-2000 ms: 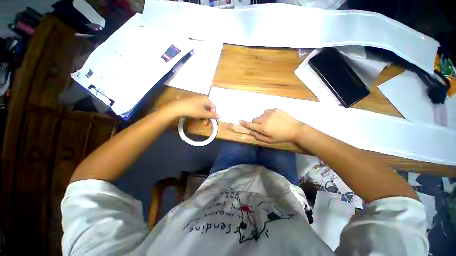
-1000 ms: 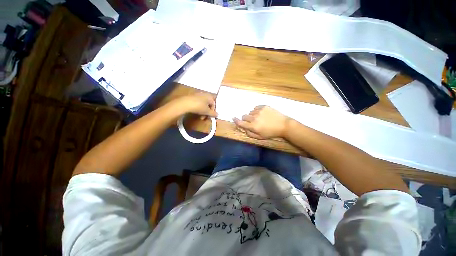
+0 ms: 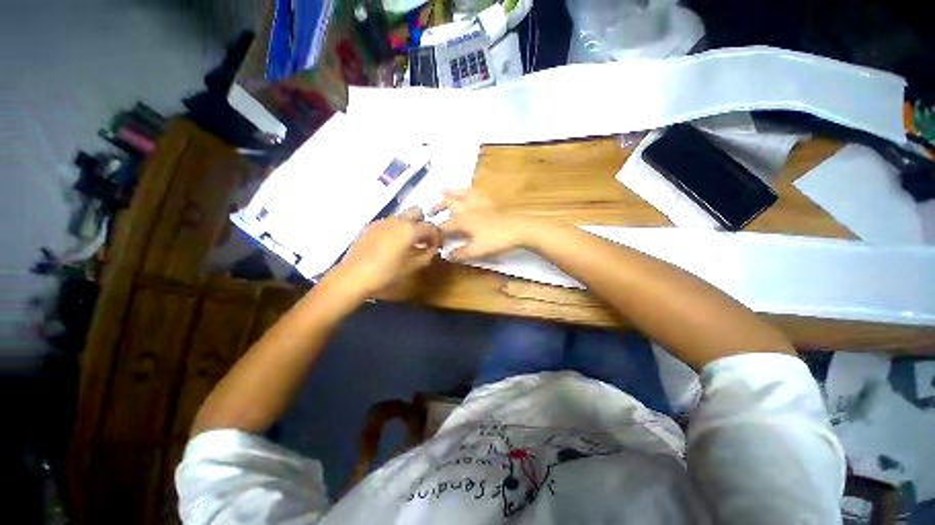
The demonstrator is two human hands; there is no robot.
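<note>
The worked white strip lies along the near edge of the wooden table, its left end under my hands. My right hand rests on that end with fingers spread, holding nothing that shows. My left hand is beside it with fingers curled, its fingertips close to my right fingers. Whether it pinches anything is too blurred to tell. The white tape ring does not show clearly now. A second long white strip lies farther back.
A clipboard with printed sheets lies left of my hands. A black smartphone lies on white paper between the strips. A calculator is at the back. A wooden drawer cabinet stands at the left.
My right hand has moved left and away from me onto the strip's end, close to my left hand. The tape ring no longer shows under my left hand. The view has shifted.
</note>
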